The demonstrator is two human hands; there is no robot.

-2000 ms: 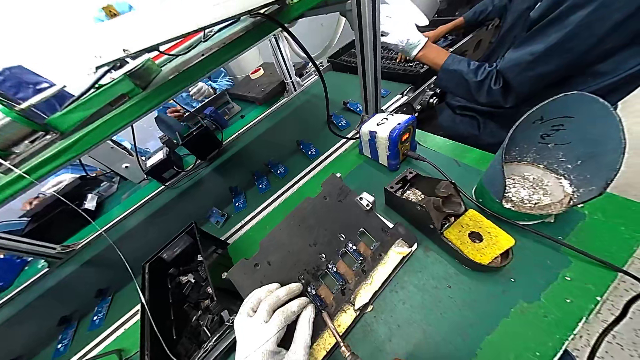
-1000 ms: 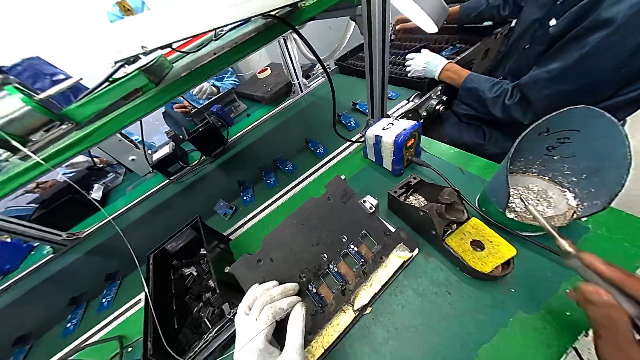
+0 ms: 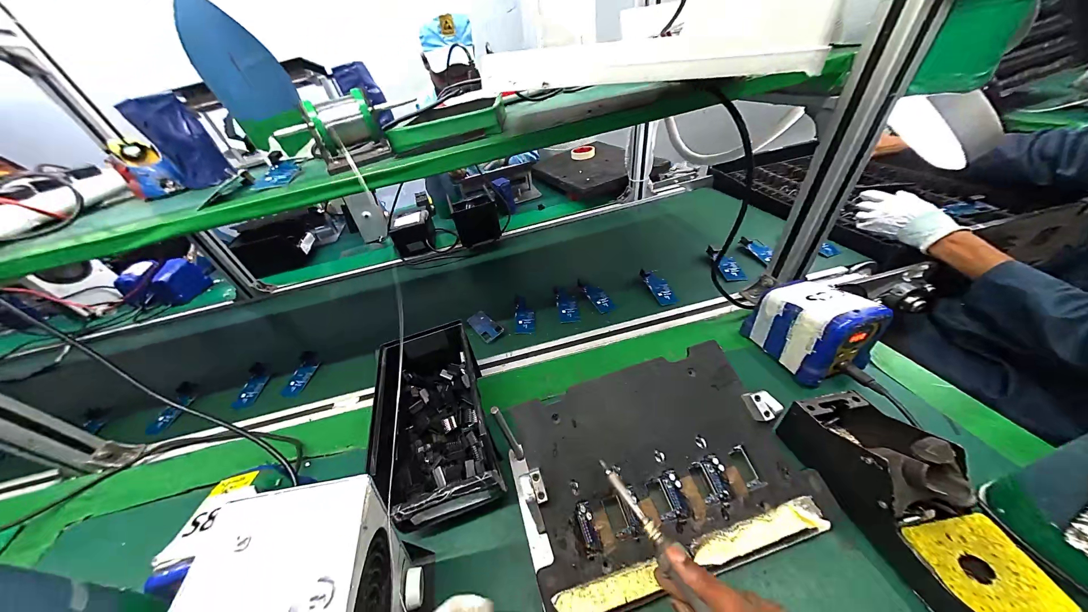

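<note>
A soldering iron is in my right hand, which comes in at the bottom edge. Its tip is over a black fixture plate with several small circuit boards set in its slots. Of my left hand, only a bit of white glove shows at the bottom edge, left of the plate; its fingers are hidden. Yellow and white padding runs along the plate's near edge. To the plate's left, a black bin holds many small black connectors.
Right of the plate stand a soldering iron holder with a yellow sponge and a blue-and-white soldering station. Blue circuit boards lie along the conveyor. A white box is at lower left. A co-worker's gloved hand is at upper right.
My right hand has brought the soldering iron from the scrap-filled container at right back over the fixture plate. My left hand has left the plate. The view has swung left.
</note>
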